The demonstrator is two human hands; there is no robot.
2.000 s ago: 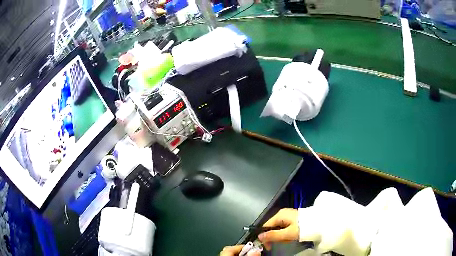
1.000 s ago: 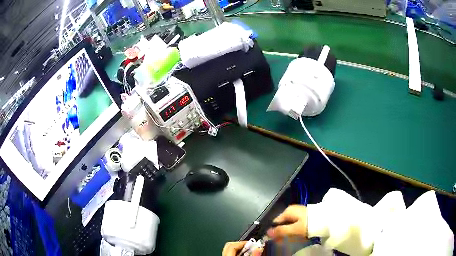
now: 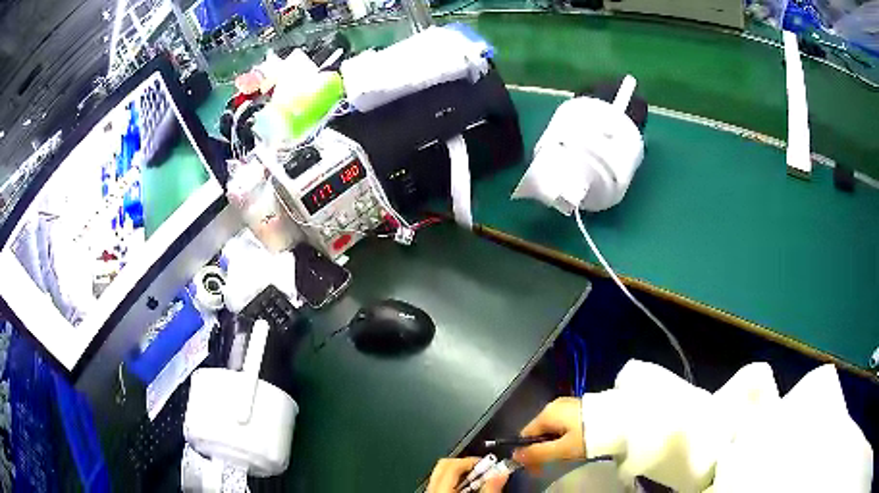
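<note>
My left hand (image 3: 451, 475) is at the bottom edge, partly cut off, with its fingertips on a small white pigtail connector (image 3: 482, 470). My right hand (image 3: 556, 432), in a white sleeve, holds a dark plug (image 3: 508, 442) just above the connector. Plug and connector are close; I cannot tell if they touch. A white security camera (image 3: 590, 154) lies on the green bench, and its white cord (image 3: 626, 285) runs down over the bench edge toward my right sleeve. Another white camera (image 3: 241, 419) stands at the lower left, beside the keyboard.
A black mouse (image 3: 392, 327) lies on the dark desk mat (image 3: 463, 318). Behind it are a phone (image 3: 321, 275), a power supply (image 3: 332, 193) with red digits and a black case (image 3: 424, 144). A monitor (image 3: 111, 212) stands left. Blue wires (image 3: 579, 364) hang below the desk edge.
The view has shifted slightly. The dark plug, blurred a second ago, now shows clearly in my right fingers above the connector. Both hands stay near the desk edge.
</note>
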